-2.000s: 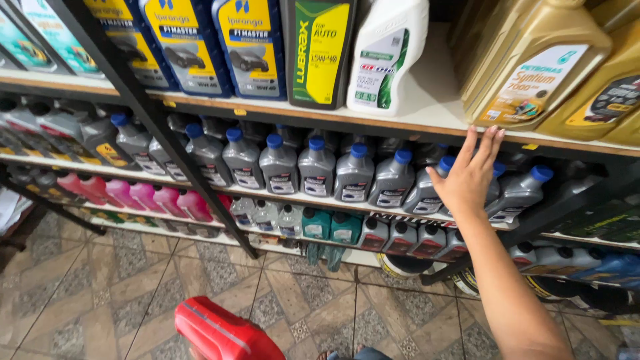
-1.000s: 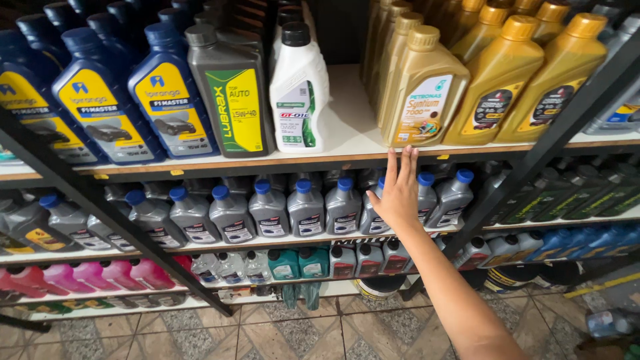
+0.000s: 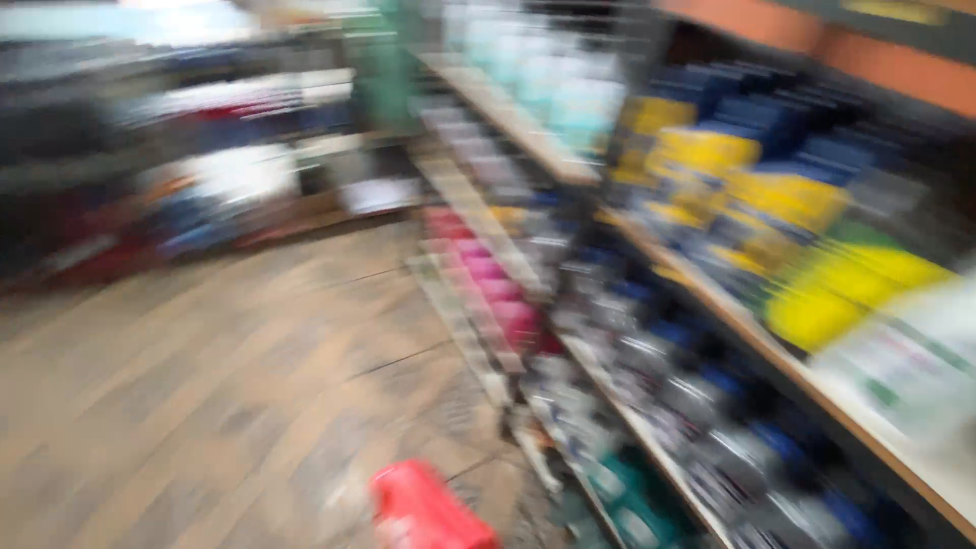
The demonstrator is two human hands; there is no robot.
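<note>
Strong blur covers the whole head view. A red plastic bottle (image 3: 431,511) shows at the bottom edge, over the tiled floor, cut off by the frame. No hand is visible on its shown part, so what holds it is hidden. Neither my left hand nor my right hand can be seen. On the shelf at the right stand blue-and-yellow oil bottles (image 3: 732,175), a bottle with a bright yellow label (image 3: 854,290) and a white bottle (image 3: 900,366). Grey bottles with blue caps (image 3: 709,396) line the shelf below.
Shelving with a wooden shelf edge (image 3: 770,351) runs diagonally down the right side. Pink bottles (image 3: 492,286) stand on a low shelf, teal ones (image 3: 637,496) nearer. Blurred stacked goods (image 3: 229,175) fill the upper left. Tiled floor (image 3: 213,381) lies between.
The view has swung far to the left. My right hand, at the shelf edge by the gold bottles in both earlier frames, is out of view. The red bottle shows again, as two seconds ago.
</note>
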